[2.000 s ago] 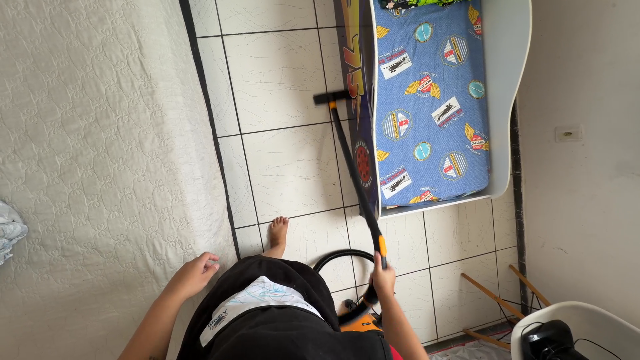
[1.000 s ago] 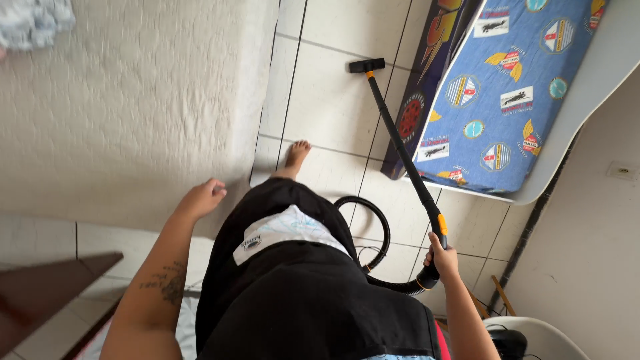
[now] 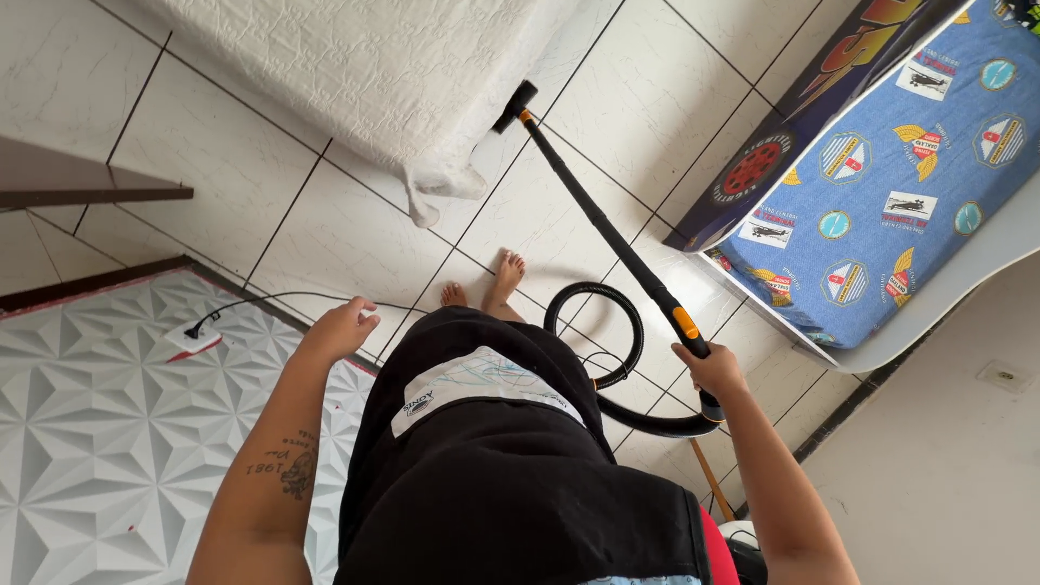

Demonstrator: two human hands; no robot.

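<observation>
My right hand (image 3: 711, 370) is closed around the black handle of a vacuum cleaner wand (image 3: 601, 223), just below its orange part. The wand slants up and left to a black floor nozzle (image 3: 515, 106), which rests on the tiles beside the corner of a bed with a white textured cover (image 3: 390, 73). From the handle a black corrugated hose (image 3: 638, 333) loops over the floor near my bare feet. My left hand (image 3: 341, 327) hangs at my left side with nothing in it, its fingers loosely curled and somewhat apart.
A child's bed with a blue patterned mattress (image 3: 877, 203) stands at the right, near a wall socket (image 3: 1006, 376). A black cord runs left to a white and red plugged-in device (image 3: 193, 340) by a grey geometric-patterned surface (image 3: 97, 439). A brown door edge (image 3: 97, 195) juts in at the left.
The nozzle has moved from the open tiles near the child's bed to the corner of the white-covered bed. The view has turned and shifted left. My right hand keeps its hold on the wand.
</observation>
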